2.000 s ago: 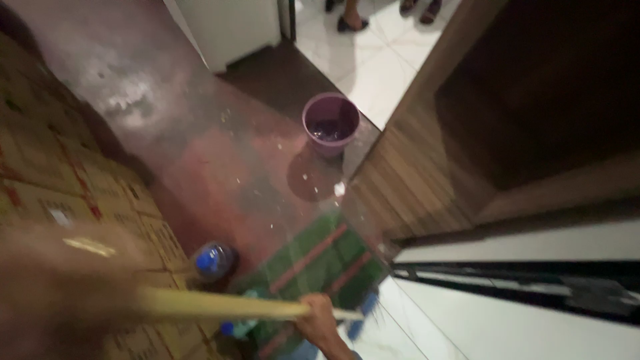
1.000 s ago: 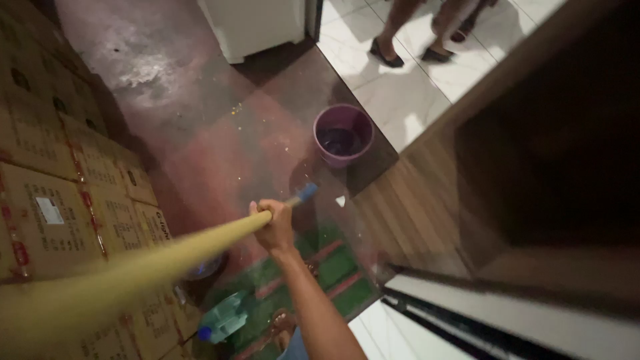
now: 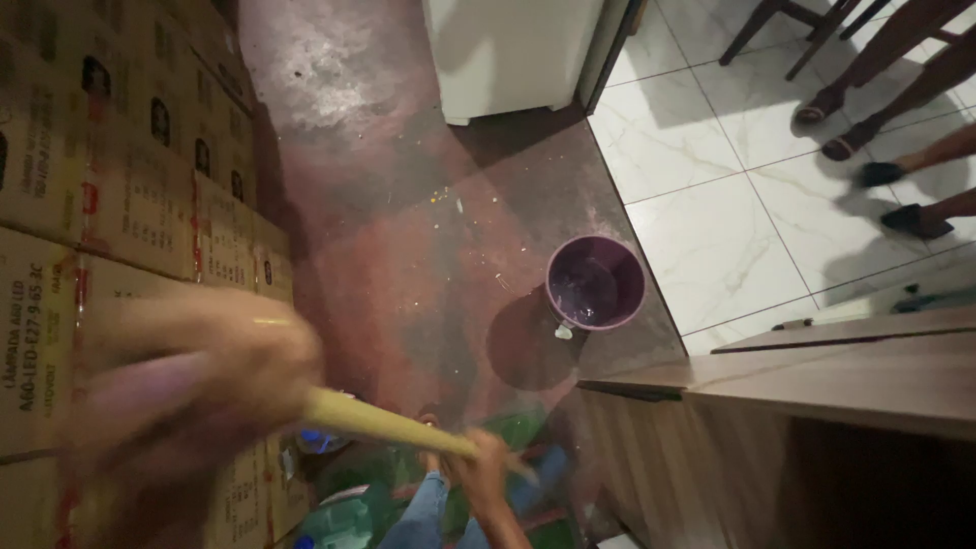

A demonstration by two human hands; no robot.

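My left hand (image 3: 221,366), large and blurred at the left, is closed around the upper part of a yellow pole (image 3: 381,423). Further down the same pole my right hand (image 3: 480,465) grips it, in front of my jeans. A blurred blue shape (image 3: 541,476) shows near the pole's lower end; whether it is a broom or mop head I cannot tell. On the dark red floor beside the tiled area stands a purple bucket (image 3: 595,282) with liquid in it. Small bits of debris (image 3: 438,197) lie scattered on the red floor (image 3: 381,252).
Stacked cardboard boxes (image 3: 137,198) line the left side. Plastic bottles (image 3: 343,518) stand at the lower left by a green striped mat (image 3: 518,427). A white cabinet or appliance (image 3: 511,53) is ahead, wooden furniture (image 3: 724,427) at right. Other people's feet (image 3: 846,141) are on white tiles.
The pole now slopes down to the right; one second ago it rose to the right. My right hand is lower in view, and my left hand has come into view. More feet show on the tiles.
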